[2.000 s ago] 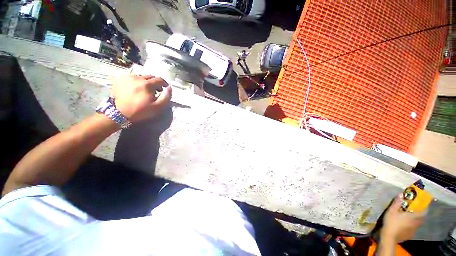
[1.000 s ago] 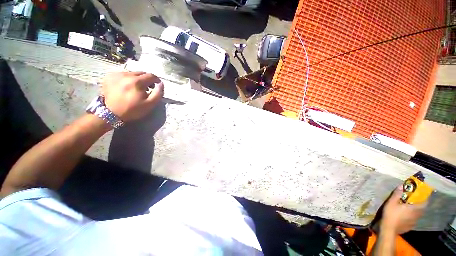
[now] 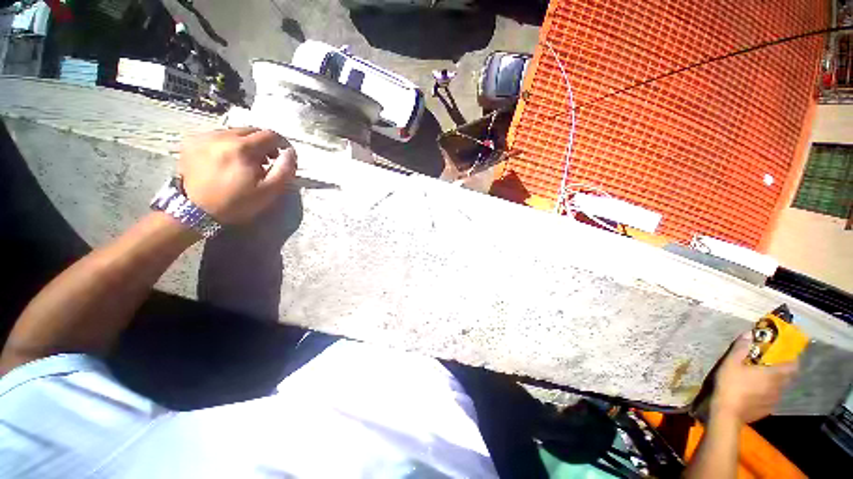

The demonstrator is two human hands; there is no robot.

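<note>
The concrete ledge (image 3: 421, 271) runs across the view from upper left to lower right. My left hand (image 3: 229, 173), with a metal watch at the wrist, rests on the ledge's outer edge with curled fingers; whether it grips anything is not clear. My right hand (image 3: 748, 384) is closed around the yellow hoist pendant control (image 3: 780, 342) at the right end of the ledge; its round buttons face up. The brown load platform (image 3: 460, 150) hangs beyond the ledge, below the hook, partly hidden by the ledge's outer edge.
A pale round fixture (image 3: 313, 108) stands at the ledge's outer edge beside my left hand. Far below are a white car (image 3: 393, 98), a grey car (image 3: 503, 77) and a person (image 3: 444, 79). An orange tiled roof (image 3: 655, 122) lies at right. Orange tubes (image 3: 762, 458) are at lower right.
The view has shifted slightly, so the ledge and both hands sit a little further left or higher. The platform shows a little more beside the roof than two seconds ago. Both hands keep their places.
</note>
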